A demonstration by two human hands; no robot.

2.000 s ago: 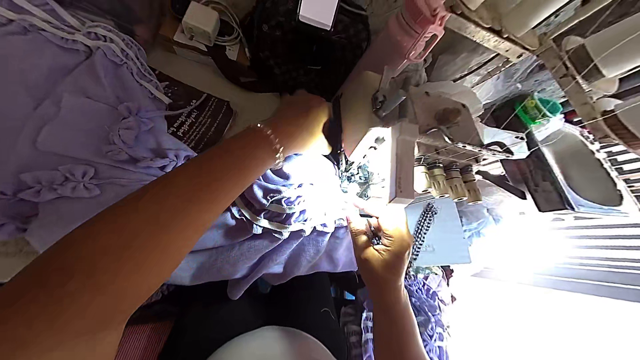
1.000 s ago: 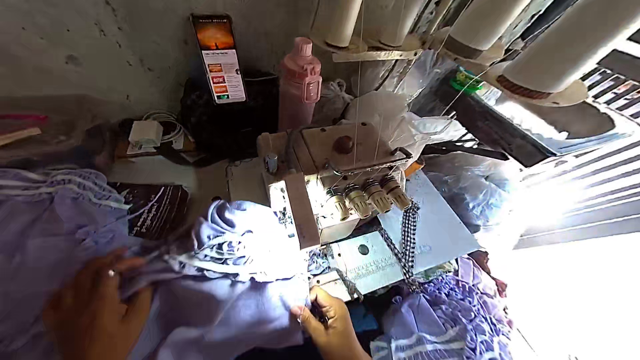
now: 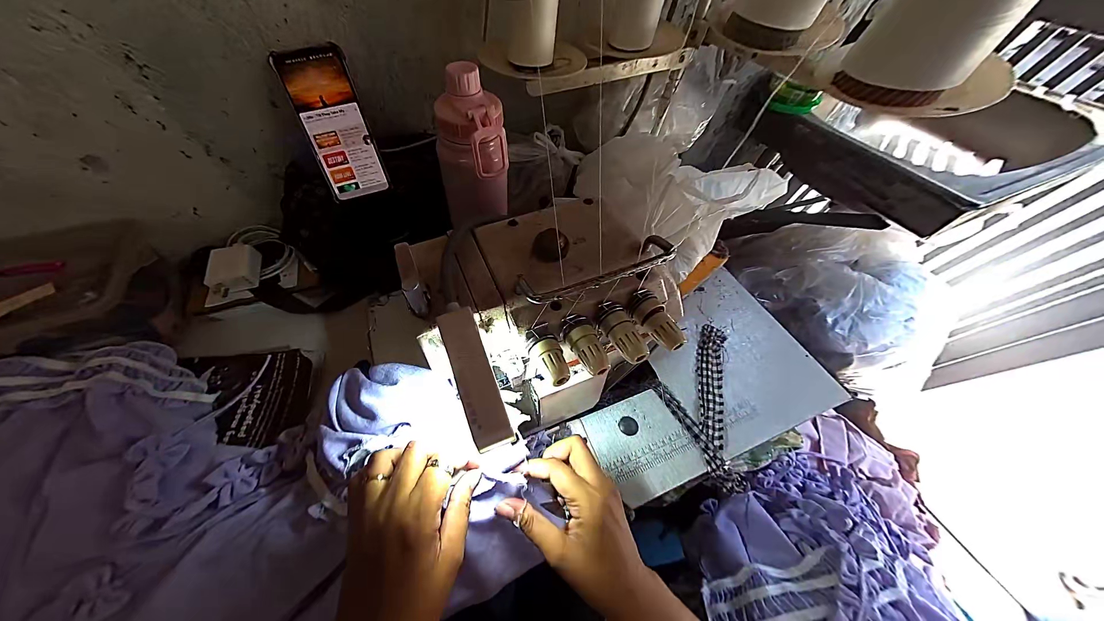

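An overlock sewing machine (image 3: pixel 569 250) with several tension dials (image 3: pixel 582 345) stands in front of me, its lamp (image 3: pixel 474 379) lighting the sewing area. Lavender fabric (image 3: pixel 371 405) lies gathered at the front of the machine, under the bright light. My left hand (image 3: pixel 410 517) rests on that fabric, its fingers bent and pinching the edge. Close to its right, my right hand (image 3: pixel 582 517) grips the fabric edge between thumb and fingers, a small dark object partly visible in its palm. The needle area is hidden by the lamp and glare.
More lavender garments (image 3: pixel 69 483) spread at left; ruffled pieces (image 3: pixel 802 535) lie at right. A checkered strip (image 3: pixel 709 388) crosses the metal plate (image 3: pixel 638 440). Behind stand a pink bottle (image 3: pixel 473 147), a phone (image 3: pixel 332 121) and a white charger (image 3: pixel 233 267). Thread cones (image 3: pixel 936 43) hang over the right side.
My left hand has moved right from the fabric at left and now sits beside my right hand at the machine. The view swung between the first two frames.
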